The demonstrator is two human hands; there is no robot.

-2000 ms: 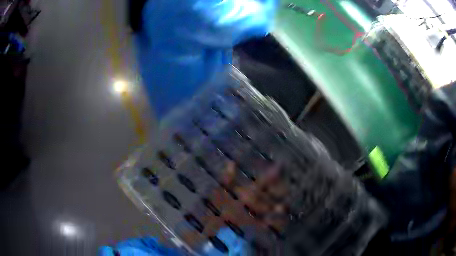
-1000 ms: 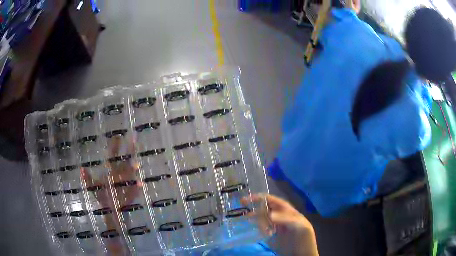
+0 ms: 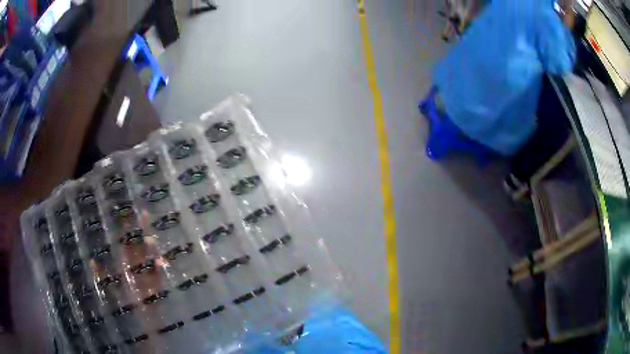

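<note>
A clear ribbed blister tray (image 3: 176,238) fills the lower left of the view, tilted, held above the floor. Rows of dark oval discs (image 3: 221,131) stand in its slots. My left hand (image 3: 138,259) shows blurred through the clear plastic, beneath the tray, and supports it from below. A light-blue sleeve (image 3: 335,332) lies at the bottom edge, by the tray's lower right corner. My right hand is not visible.
A person in a blue smock (image 3: 490,76) is at the upper right, by a blue stool (image 3: 449,135). A green-edged bench (image 3: 618,242) with metal legs runs along the right. A brown bench (image 3: 65,131) stands left. A yellow line (image 3: 382,159) crosses the grey floor.
The view has swung from the green bench to the aisle. The tray has moved left and tilted. The person in blue is farther off. My right hand, seen at the tray's right edge, has left view.
</note>
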